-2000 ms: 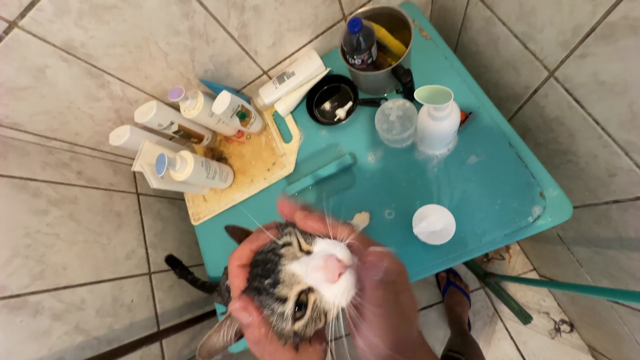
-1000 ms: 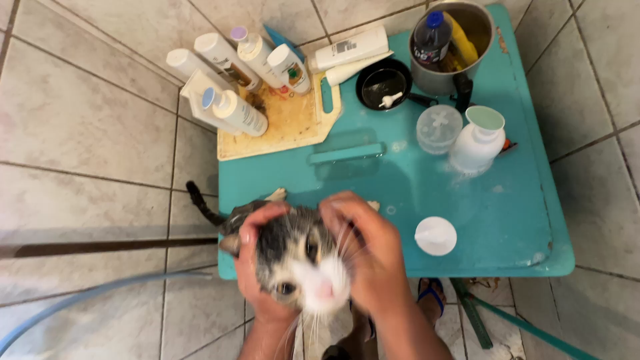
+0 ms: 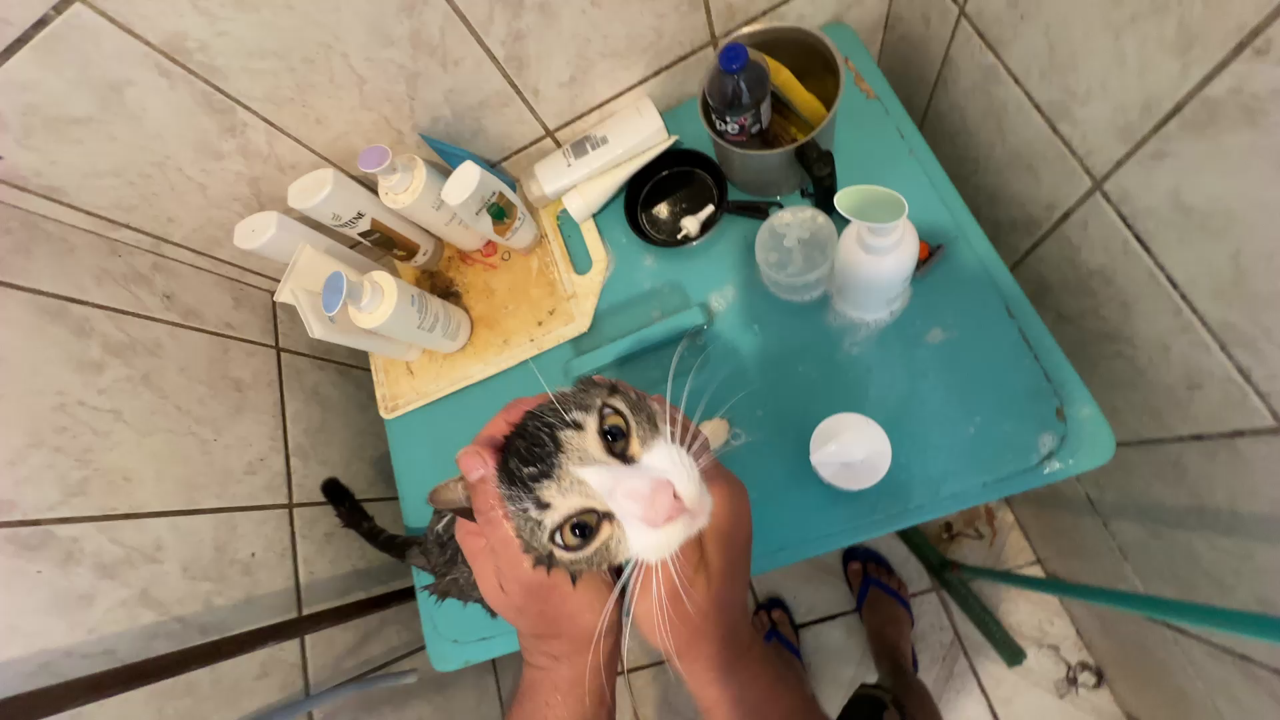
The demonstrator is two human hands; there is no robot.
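Observation:
A wet tabby-and-white cat (image 3: 600,480) is on the turquoise table (image 3: 960,400), its face turned up toward the camera. My left hand (image 3: 510,560) cups the head on the picture's left side, by an ear. On the other side my right hand (image 3: 710,540) holds the cheek and neck, partly hidden behind the white muzzle. Which hand is which follows from the forearms rising from the bottom edge. The dark wet tail (image 3: 370,525) sticks out to the left, and a pale paw (image 3: 714,432) shows on the tabletop beyond the muzzle.
Several bottles, one a white pump bottle (image 3: 410,310), stand on a stained cutting board (image 3: 520,310). Farther back are a black pan (image 3: 650,215) and a metal pot (image 3: 765,172). A clear tub (image 3: 796,270), an open white bottle (image 3: 875,265) and a white round lid (image 3: 850,452) are to the right.
The cat's head has turned, its muzzle now pointing more to the right than one second ago. Both hands have stayed around the head.

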